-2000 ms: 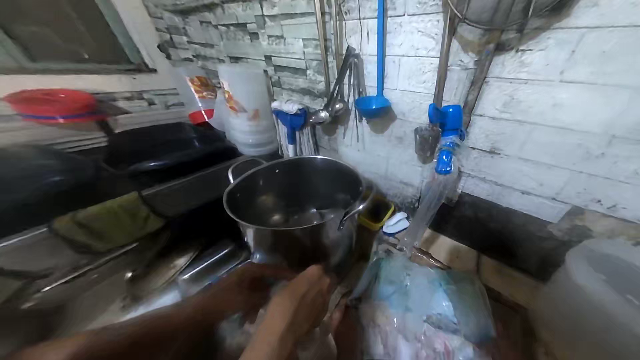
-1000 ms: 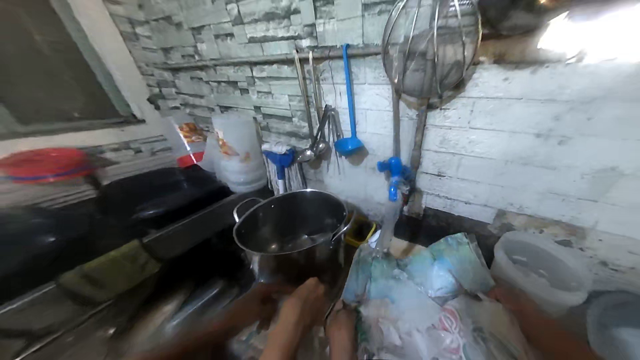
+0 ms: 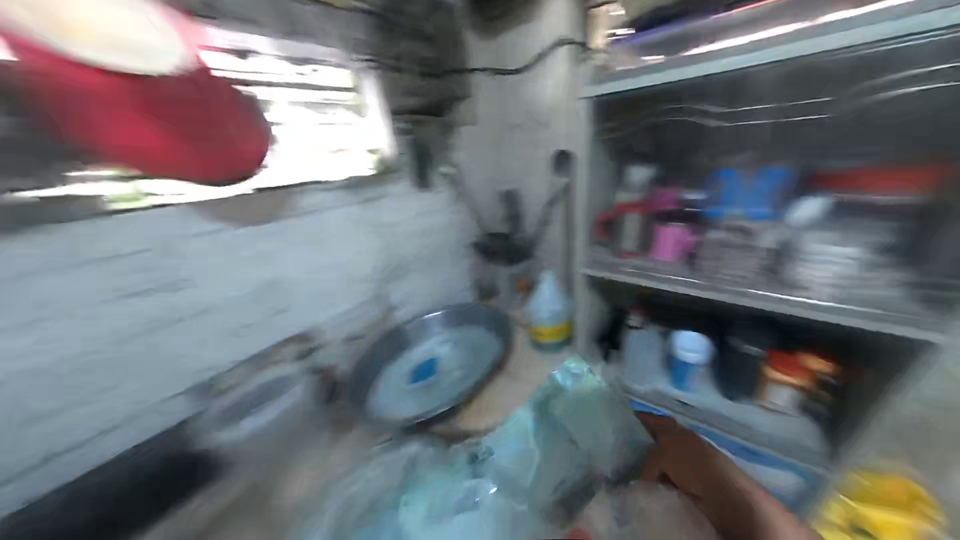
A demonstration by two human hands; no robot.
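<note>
A bunched, translucent green-blue plastic bag [image 3: 525, 450] fills the lower middle of the head view, blurred by motion. My right hand [image 3: 667, 450] comes in from the lower right and grips the bag's right side; its fingers are mostly hidden by the plastic. Pale, unclear contents show near the bag's lower edge. My left hand is not in view. Just behind the bag lies a round grey basin [image 3: 360, 375] with whitish liquid or a pale inside and a small blue thing in it. A bottle with a yellow band [image 3: 550, 315] stands to the basin's right.
Open shelves [image 3: 750, 292] on the right hold cups, containers and a blue-and-white tub [image 3: 688, 360]. A yellow plastic thing [image 3: 877, 506] is at the lower right. A blurred bucket or tub [image 3: 255, 405] stands left, by the white wall. Something red [image 3: 165, 112] hangs upper left.
The view has swung far to the right, so the steel pot, the blue tap and the hanging ladles have left it. The basin and shelves have come into view.
</note>
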